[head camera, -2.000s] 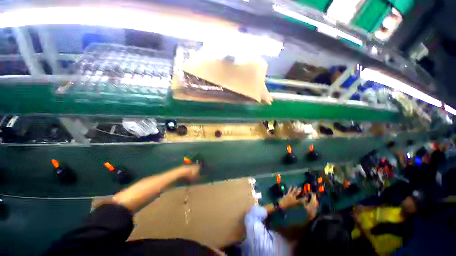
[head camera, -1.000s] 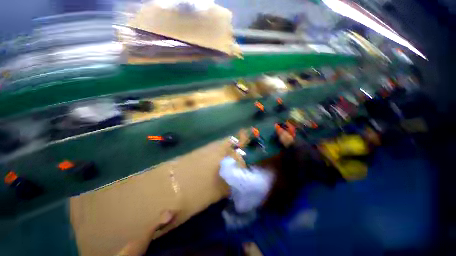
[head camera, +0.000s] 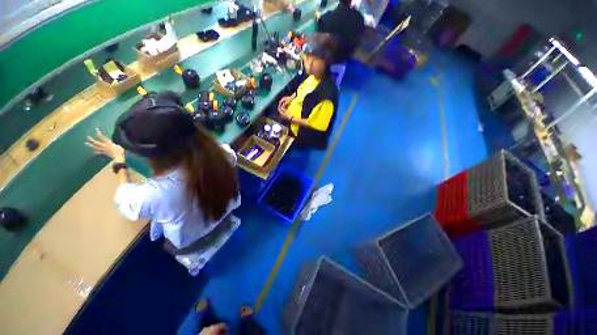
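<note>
A small part of one of my hands shows at the bottom edge, cut off. I cannot tell which hand it is or whether it holds anything. My other hand is not in view. A tan cardboard sheet (head camera: 59, 255) lies on the green bench at the left. A black round unit (head camera: 12, 219) stands on the green belt at the far left. Two open grey crates (head camera: 353, 307) stand on the blue floor at the bottom right of centre, side by side and tilted in view.
A seated person in white (head camera: 163, 196) faces the bench. Another in yellow and black (head camera: 315, 108) sits beyond, beside a cardboard parts box (head camera: 265, 171). A blue parts bin (head camera: 287, 193) and white cloth-like item (head camera: 319, 201) lie on the floor. Crate stacks (head camera: 517, 262) stand at right.
The view has swung right and down from the bench to the floor and crates. The arm seen over the belt, then over the cardboard, is no longer there.
</note>
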